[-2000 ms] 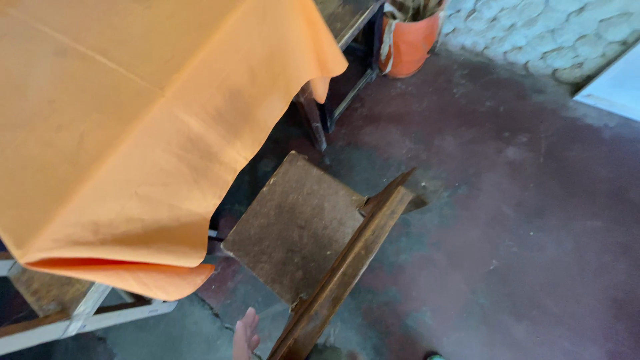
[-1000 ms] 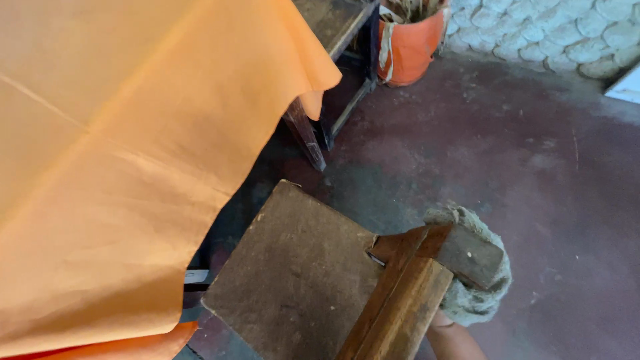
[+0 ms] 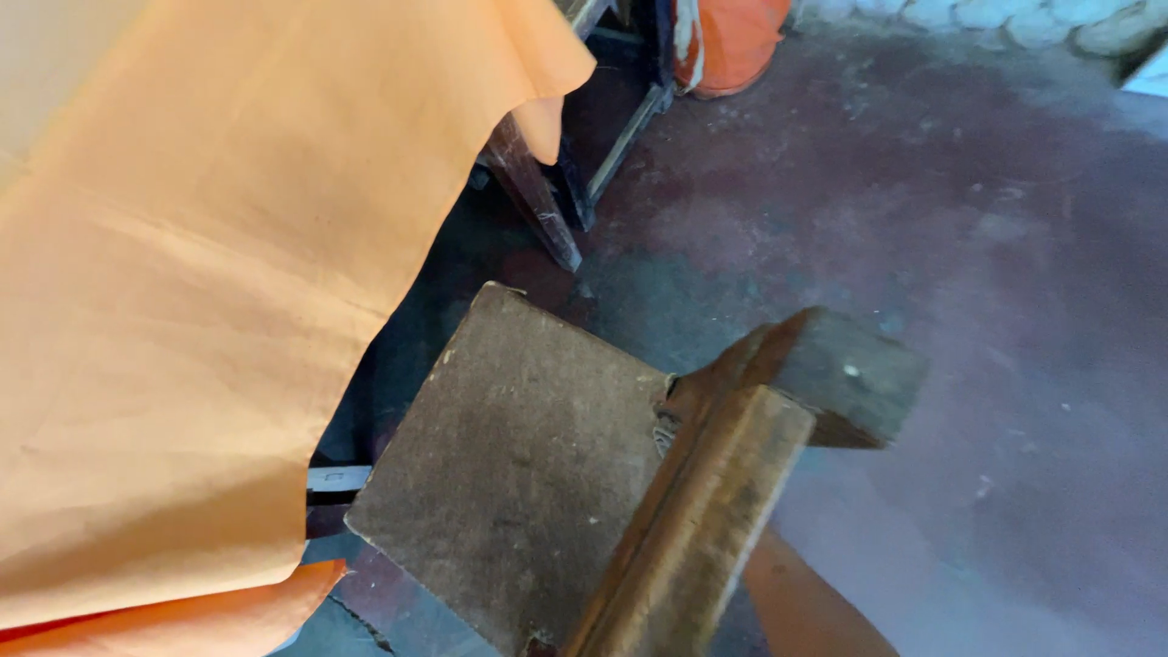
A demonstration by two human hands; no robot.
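Observation:
A worn wooden chair stands beside the table, its flat brown seat (image 3: 520, 456) in the lower middle and its backrest rail (image 3: 703, 520) nearer to me. The squared end of a back post (image 3: 849, 374) points up toward the right. My right forearm (image 3: 803, 602) reaches in from the bottom edge and passes behind the backrest, which hides the hand. A small bit of grey cloth (image 3: 664, 433) shows between the seat and the backrest; how the hand holds it cannot be seen. My left hand is out of view.
An orange tablecloth (image 3: 210, 301) hangs over the table on the left. Beyond it are a dark wooden leg (image 3: 538, 201) of furniture and an orange pot (image 3: 735, 46). Scuffed reddish floor (image 3: 1022, 301) spreads to the right, up to a scalloped pale wall (image 3: 1031, 20).
A second ago a grey cloth was wrapped round the post's outer end, with my arm below it. Now that end is uncovered, and my hand has moved behind the backrest.

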